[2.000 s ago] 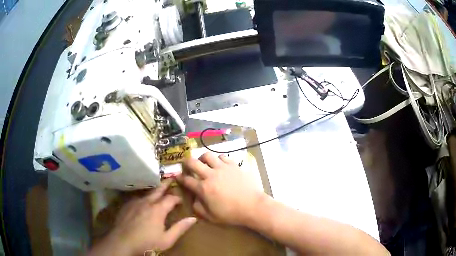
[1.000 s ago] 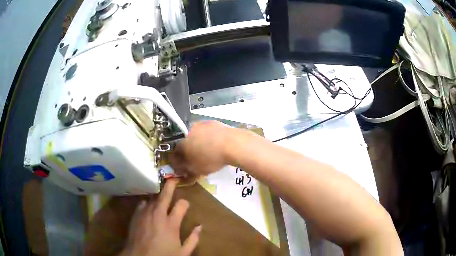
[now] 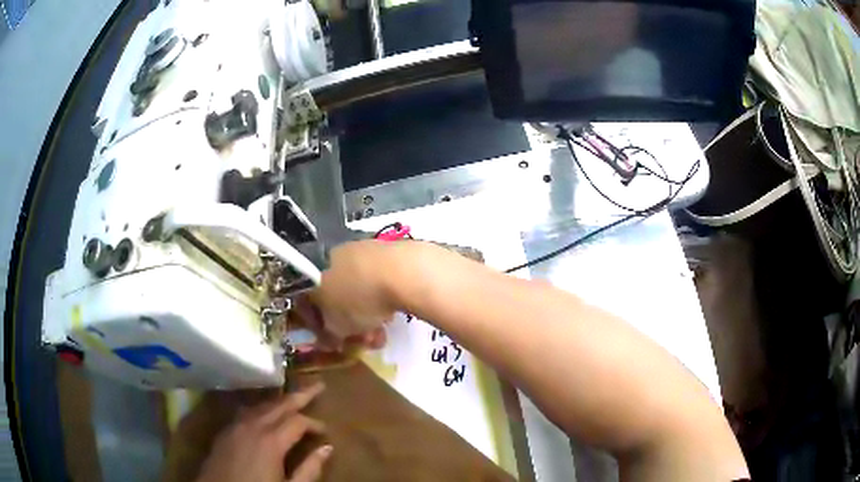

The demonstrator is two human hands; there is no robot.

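Observation:
The brown cloth lies over the table front and the template sheet, its top edge under the sewing machine head. My left hand rests on the cloth below the head, fingers apart, holding nothing. My right hand is by the needle area at the cloth's top edge, fingers bent; what they may hold is hidden. A small reddish strip shows at the cloth edge beside the fingers. A pink-red tool shows behind my right wrist.
The white machine head stands at left. A black control panel is at upper right. A black cord crosses the white table. Off-white pieces with straps hang at far right.
From two seconds ago, my right hand has moved up and left off the clamp front to beside the needle area. My left hand has drawn slightly down. More template numbers show.

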